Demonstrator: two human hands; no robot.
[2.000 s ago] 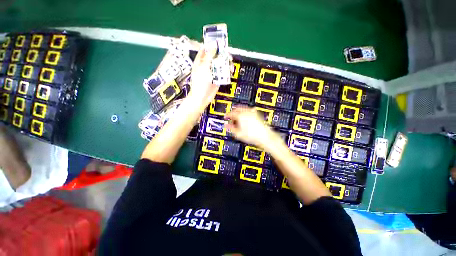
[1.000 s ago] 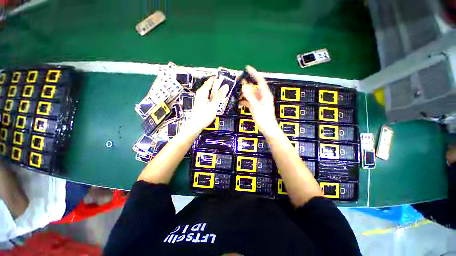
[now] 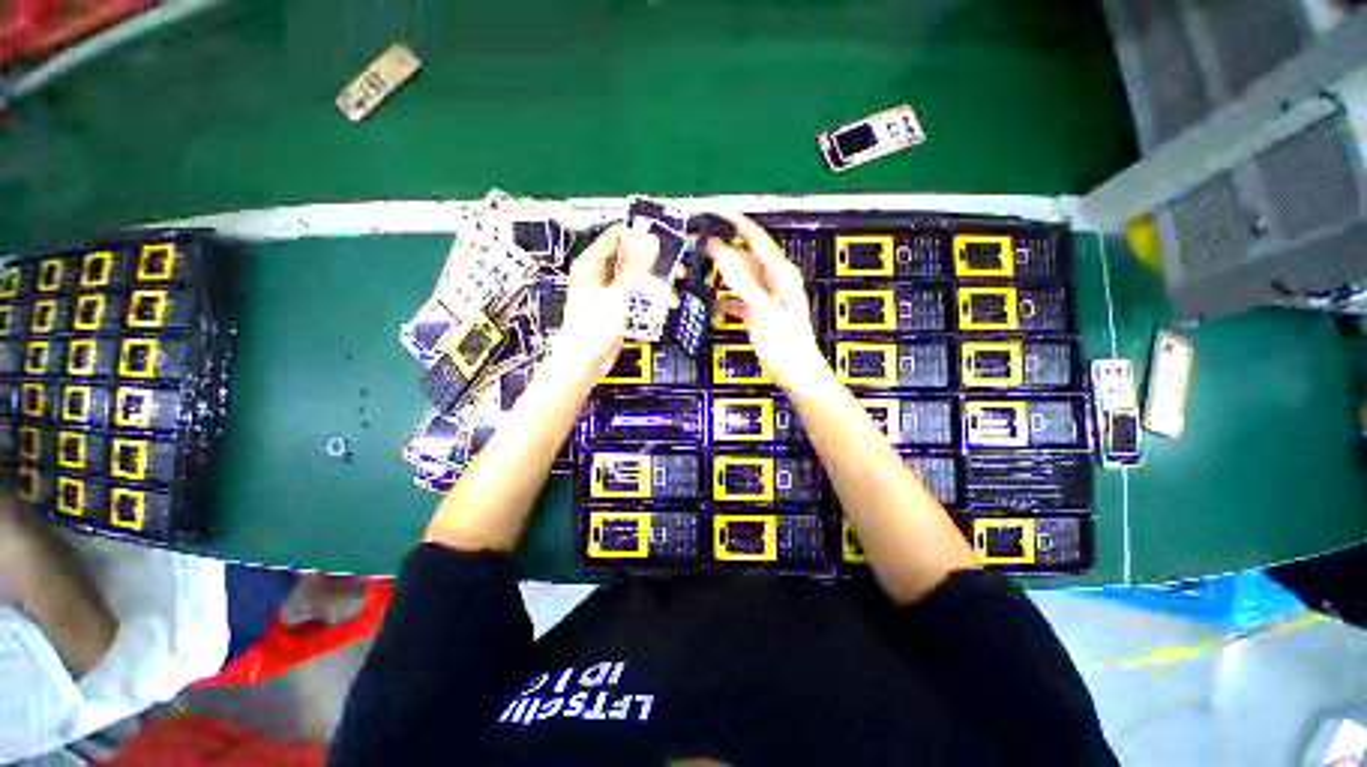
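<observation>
My left hand point(image 3: 603, 300) holds a pale mainboard with LCD point(image 3: 654, 270) upright above the tray's back left corner, its dark screen end up. My right hand point(image 3: 762, 300) holds a black front housing point(image 3: 694, 307) close against the board's right side; its keypad end shows below the fingers. Whether the two parts are joined cannot be told. The blister tray point(image 3: 645, 421) in front of me holds rows of black housings with yellow screen frames; one pocket at left shows bare shiny plastic. The pile of board units point(image 3: 483, 262) lies left of the tray, with a yellow-framed piece point(image 3: 474, 345) on it.
Two pale units point(image 3: 1117, 408) lie right of the tray. A pale rail point(image 3: 360, 210) separates bench and belt; two pale units point(image 3: 871, 137) lie on the belt. A similar tray point(image 3: 132, 360) and another person's arm are at left. A grey perforated box point(image 3: 1274, 210) stands at right.
Two seconds ago the left hand held a board over the pile and the right reached into the tray; now both hold parts together. The belt units have shifted left.
</observation>
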